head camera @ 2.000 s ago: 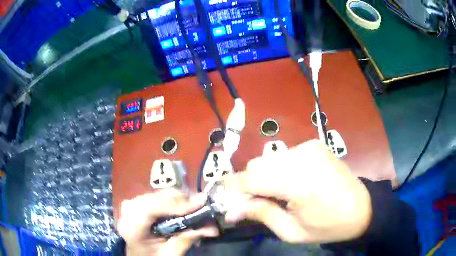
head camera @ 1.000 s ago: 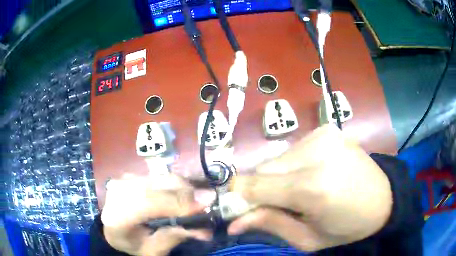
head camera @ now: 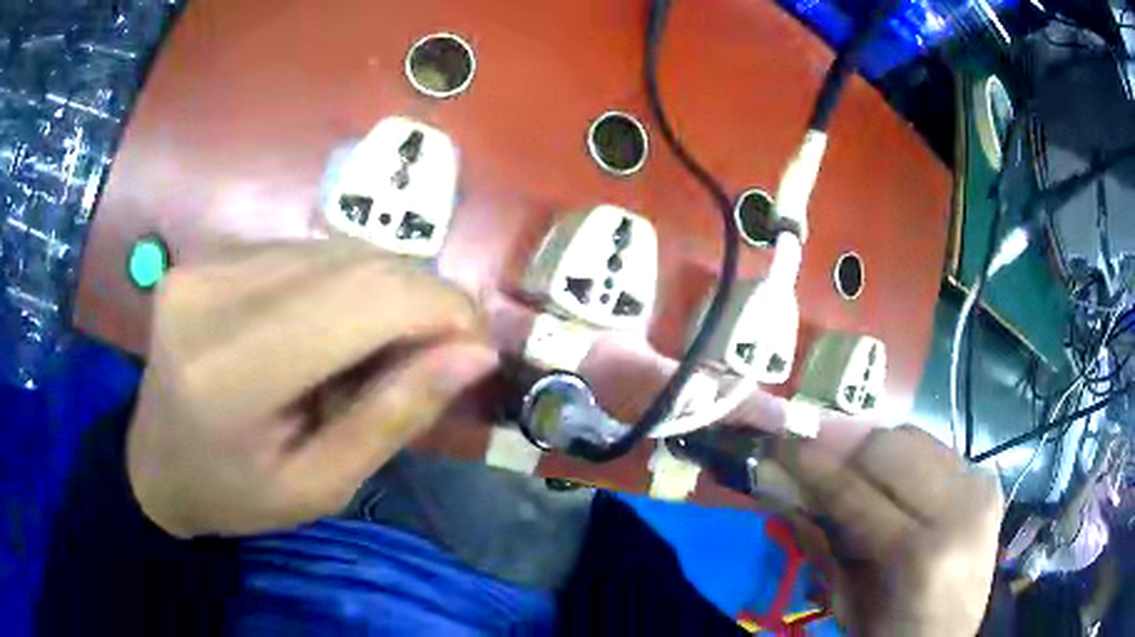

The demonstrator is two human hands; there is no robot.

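Observation:
My left hand (head camera: pixel 299 386) is at the left, over the box's front part, with thumb and fingertips together; whether they pinch anything is hidden. My right hand (head camera: pixel 890 516) is at the lower right, its fingers around the end of a dark cylindrical unit (head camera: pixel 716 458). Between the hands, a round metal-rimmed socket (head camera: pixel 543 411) has a grey plug (head camera: pixel 583 421) at its mouth, with a black cable (head camera: pixel 718 299) curving up from it. A white connector and lead (head camera: pixel 782 280) comes down beside it towards the dark unit; its end is unclear.
The reddish-brown test box (head camera: pixel 268 75) bears universal outlets (head camera: pixel 610 264) and an upper row of round sockets (head camera: pixel 441 65). A green button (head camera: pixel 147 263) is at its left. A clear blister tray (head camera: pixel 56 149) lies left. Loose cables (head camera: pixel 965 336) hang right; blue plastic (head camera: pixel 716 554) is below.
The view has turned and shifted, so the box looks tilted and the screen and meters are out of view. My hands, formerly together at the dark unit, are now apart; the unit is towards my right hand.

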